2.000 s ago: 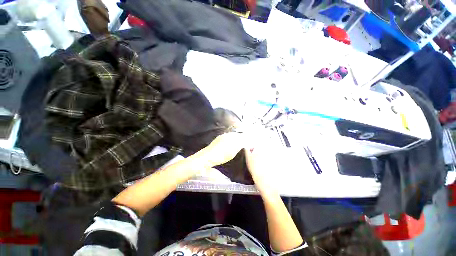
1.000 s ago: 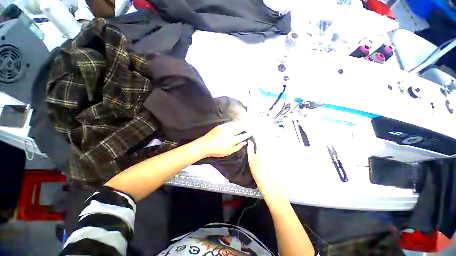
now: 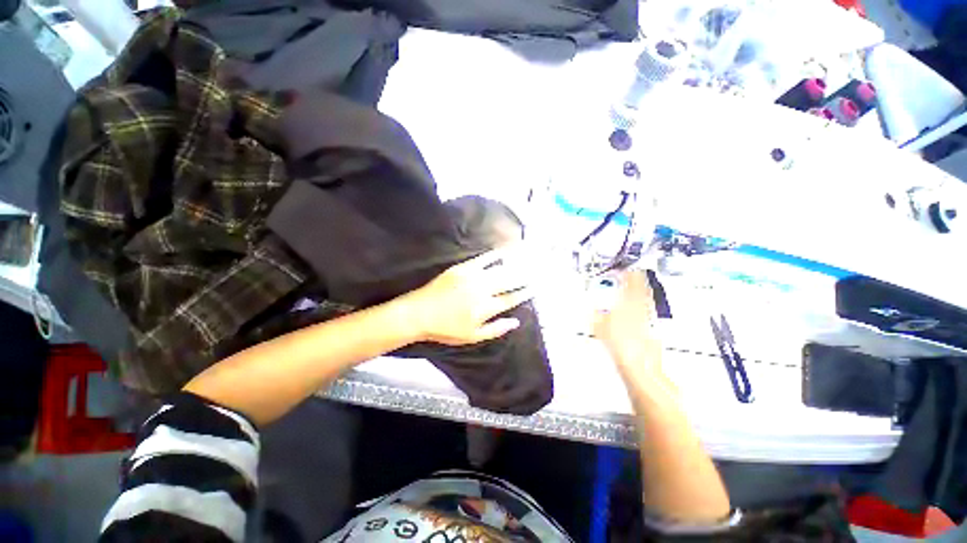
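Observation:
The dark brown-grey garment piece (image 3: pixel 371 212) lies on the white table, its end near the table's front edge. It joins the bunched plaid fabric (image 3: pixel 180 202) at the left. My left hand (image 3: pixel 467 302) lies flat on the dark cloth with fingers apart, pressing it near its right edge. My right hand (image 3: pixel 626 308) is off the cloth, by the needle area (image 3: pixel 620 249) of the white sewing machine (image 3: pixel 763 170). Its fingertips are washed out by glare, so I cannot tell whether it holds anything.
Dark thread snips (image 3: pixel 731 358) lie right of my right hand. A black smartphone (image 3: pixel 848 377) lies farther right. Thread cones (image 3: pixel 838 101) stand at the upper right. Dark cloth (image 3: pixel 509 16) lies at the back. A red stool (image 3: pixel 80 398) is at lower left.
My right hand has left the cloth and moved right and up to the needle area. My left hand stays on the cloth, fingers more spread. The cloth's end now lies uncovered. The camera view has shifted.

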